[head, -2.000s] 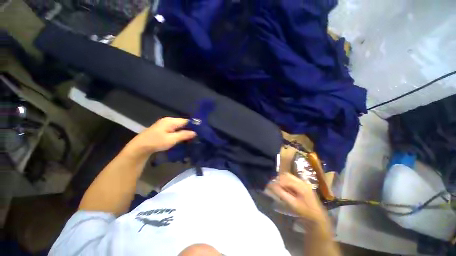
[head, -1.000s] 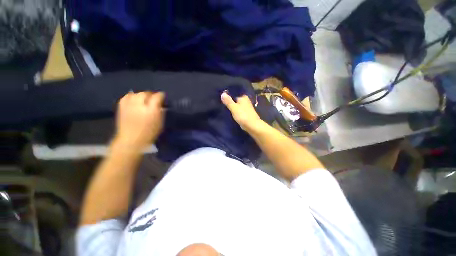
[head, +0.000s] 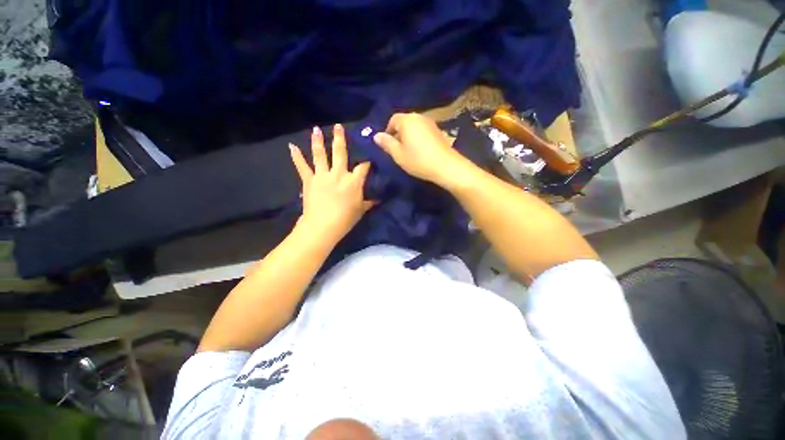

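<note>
A navy blue garment (head: 400,202) lies over the right part of the long black pressing board (head: 198,185) and hangs down its near side. My left hand (head: 331,180) is flat with its fingers spread, on the board at the garment's left edge. My right hand (head: 417,146) has thumb and fingers closed on the garment's upper edge, beside a small white spot. The steam iron (head: 525,150), silver with an orange-brown handle, rests just right of the board, touched by neither hand.
A large navy garment pile (head: 327,51) lies behind the board. A cord and hose (head: 663,125) run right from the iron past a white jug (head: 723,64) with a blue top. A dark fan (head: 701,344) stands below right. A grey table (head: 607,112) extends right.
My left hand has moved right along the board and opened flat. My right hand has moved slightly up, with the garment's edge. The view has shifted, and the board now slopes up to the right.
</note>
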